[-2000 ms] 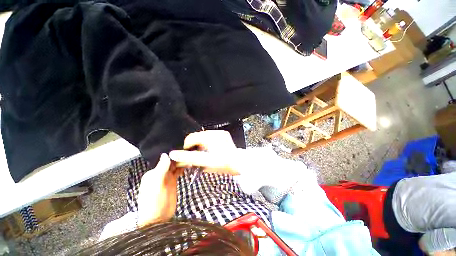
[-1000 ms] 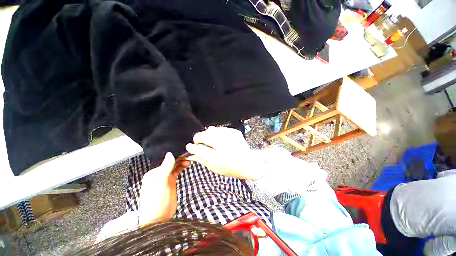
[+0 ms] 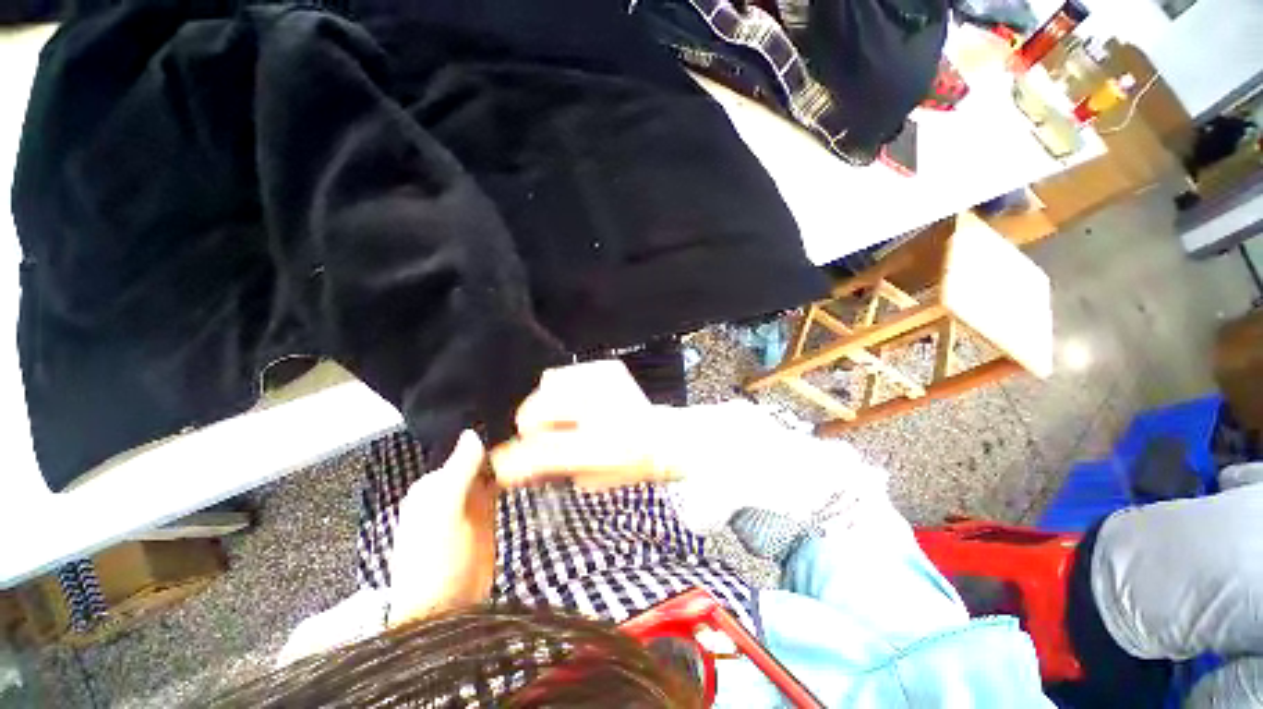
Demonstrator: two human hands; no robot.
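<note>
A large black garment (image 3: 416, 222) covers much of the white table, and a narrow part of it, perhaps a sleeve, hangs over the near edge to my hands. My left hand (image 3: 446, 533) holds the lower end of this part between thumb and fingers. My right hand (image 3: 589, 432) is beside it, fingers bent and overexposed, its fingertips close to my left thumb at the cloth's end. A faint blur shows below its fingers; I cannot tell whether it holds a tool or the cloth.
Another black garment with a cream plaid band (image 3: 790, 69) lies at the far side of the white table (image 3: 887, 215). A wooden stool (image 3: 990, 298) stands beyond the table edge. At the right are a red stool (image 3: 1018, 561), a seated person's grey-clothed leg and a blue crate (image 3: 1129, 457).
My right hand moved slightly away with spread fingers, then came back beside my left thumb with fingers bent. My left hand keeps its hold on the cloth. The garment lies nearly the same.
</note>
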